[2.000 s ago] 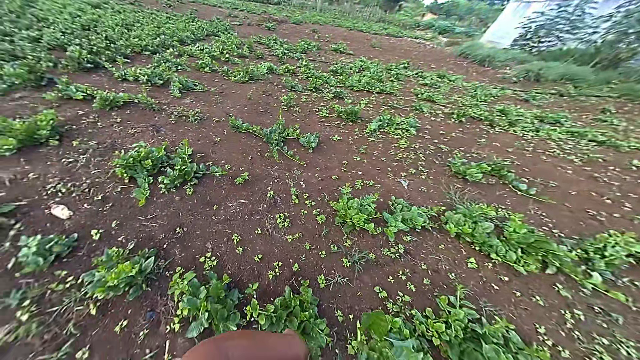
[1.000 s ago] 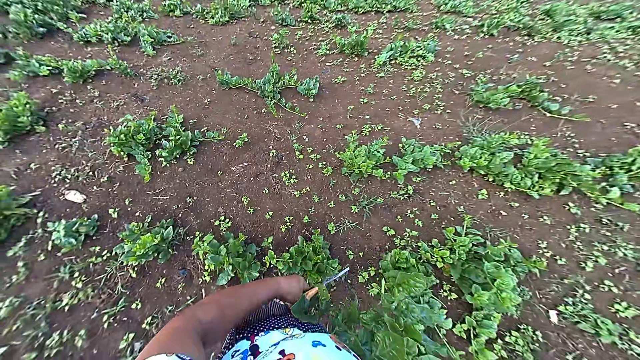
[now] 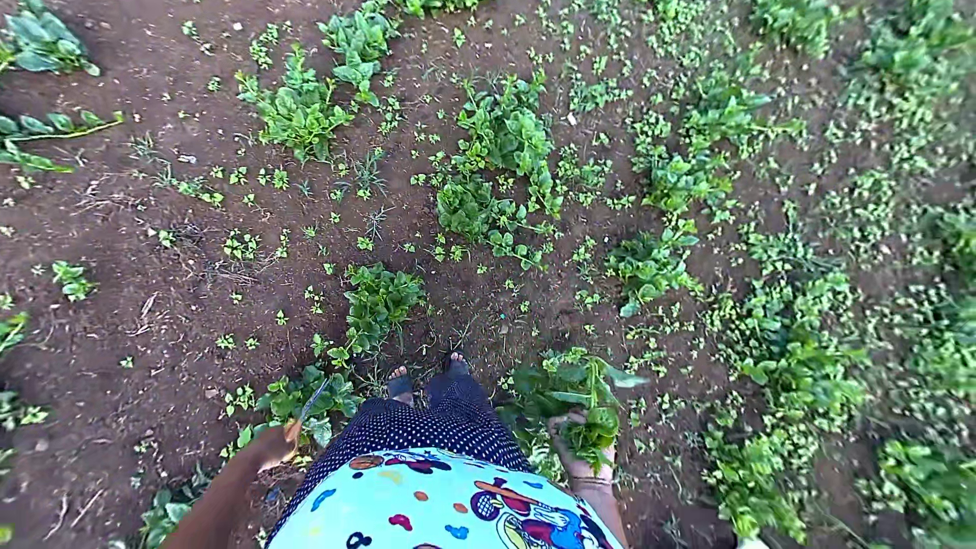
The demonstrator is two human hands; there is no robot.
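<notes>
My left hand (image 3: 274,448) is closed on the light wooden or orange handle of a knife (image 3: 313,399), its thin blade pointing up and away over a leafy plant (image 3: 290,396). At the lower right, my right hand (image 3: 577,442) grips a bunch of leafy green stems (image 3: 583,393); leaves cover part of its fingers. Between the hands are my patterned light-blue top (image 3: 450,496), dotted dark trousers (image 3: 427,431) and feet in dark footwear (image 3: 400,381). Just ahead of the feet grows a low green plant (image 3: 381,301).
Brown soil (image 3: 191,305) carries scattered seedlings and dry stalks. Larger leafy clumps grow ahead (image 3: 507,137) and at the upper left (image 3: 301,114). Denser low plants (image 3: 801,366) spread along the right side. A trailing stem (image 3: 69,133) lies at the left edge.
The view has tilted down and turned. The knife hand, near the plants in front of my body a second ago, is now out at the left. The right hand with the greens has come into view.
</notes>
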